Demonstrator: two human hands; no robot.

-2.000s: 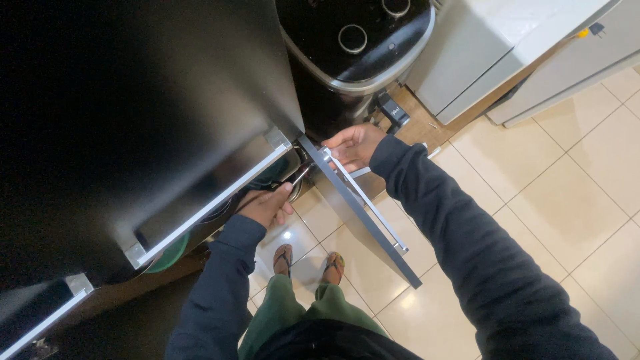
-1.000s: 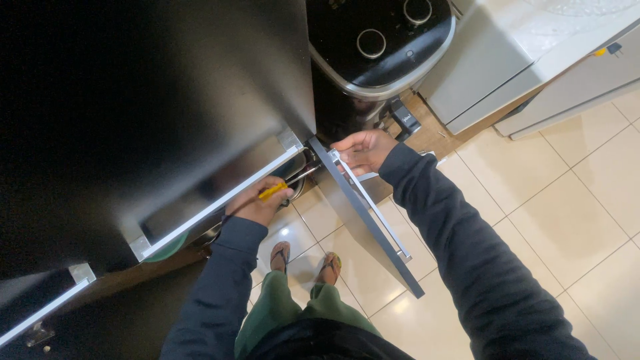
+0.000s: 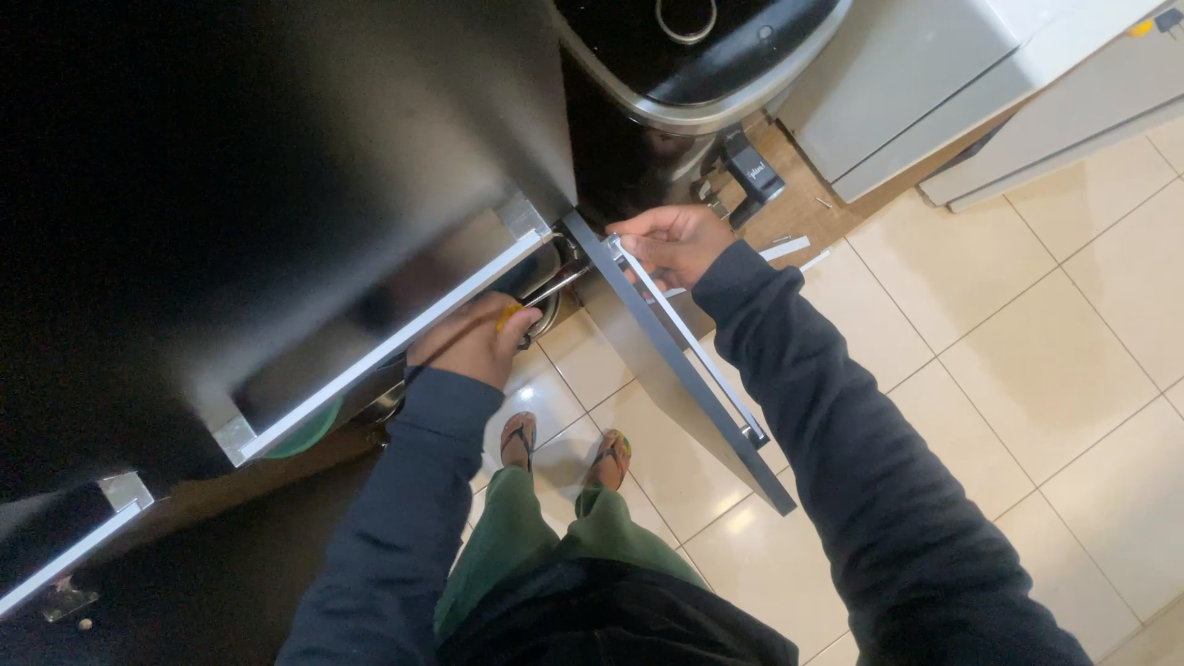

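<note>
An open cabinet door (image 3: 680,361) stands between my hands, with a long metal handle (image 3: 692,342) along its outer face. My left hand (image 3: 472,338) is closed around the yellow grip of a screwdriver (image 3: 555,284), whose shaft points at the door's inner side near its upper end. On the outer side, the fingers of my right hand (image 3: 673,242) pinch the upper end of the handle. Whether the screwdriver's tip touches a screw cannot be seen.
A black appliance with a silver rim (image 3: 689,116) stands behind the door. Near it, small screws (image 3: 823,202) lie on a wooden surface (image 3: 791,190). Black cabinet fronts (image 3: 277,139) with metal handles fill the left, a white cabinet (image 3: 906,83) the upper right. Tiled floor (image 3: 999,342) lies below.
The yellow screwdriver grip, plain to see in my left hand one second ago, is now mostly covered by my fingers. My right hand stays at the handle's upper end.
</note>
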